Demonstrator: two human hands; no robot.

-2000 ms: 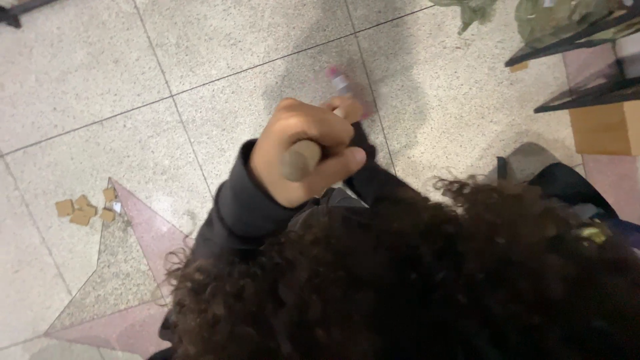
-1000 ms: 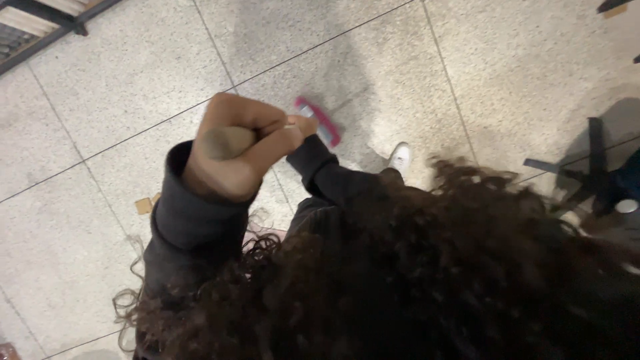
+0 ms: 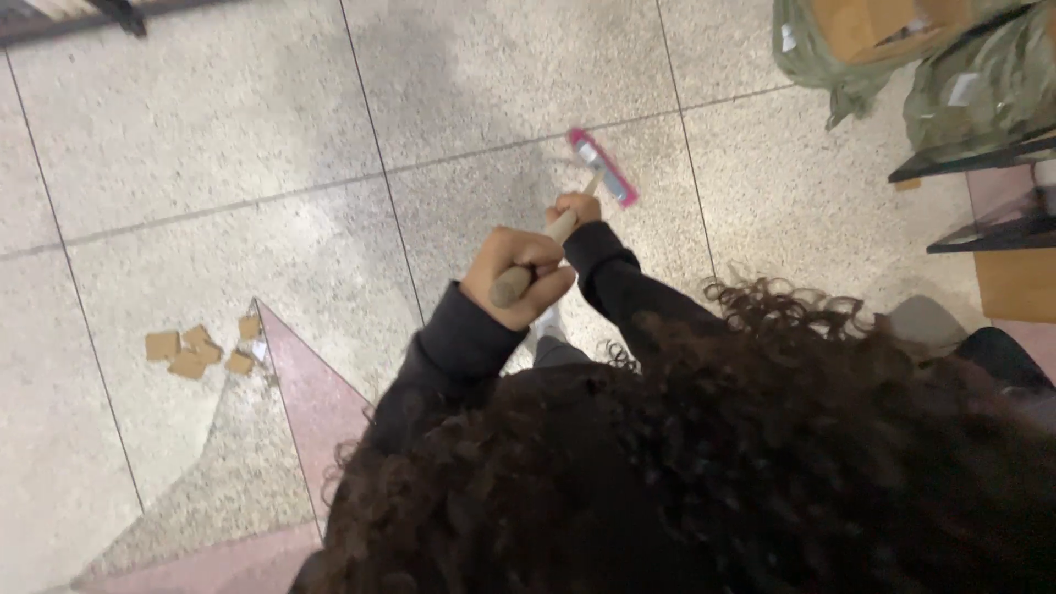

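A push broom with a pink-edged, grey head [image 3: 604,167] rests on the speckled floor at the upper middle. Its pale wooden handle [image 3: 559,229] rises toward the camera. My left hand [image 3: 521,276] grips the handle near its rounded top end. Further down, my right hand [image 3: 576,209] is closed around the same handle, close above the broom head in the picture. Several small brown cardboard pieces [image 3: 188,363] lie together on the floor at the left, with a white scrap [image 3: 259,350] beside them.
Black shelf edges [image 3: 990,239] and green plastic bags [image 3: 961,103] stand at the upper right, with a cardboard box [image 3: 1019,285] below. A dark rack [image 3: 74,25] runs along the upper left. Pink star inlay [image 3: 309,388] marks the floor. Dark curly hair covers the lower view.
The view has shifted: bags and shelves at the right, out of sight one second ago, show again. Both hands have stayed closed on the broom handle.
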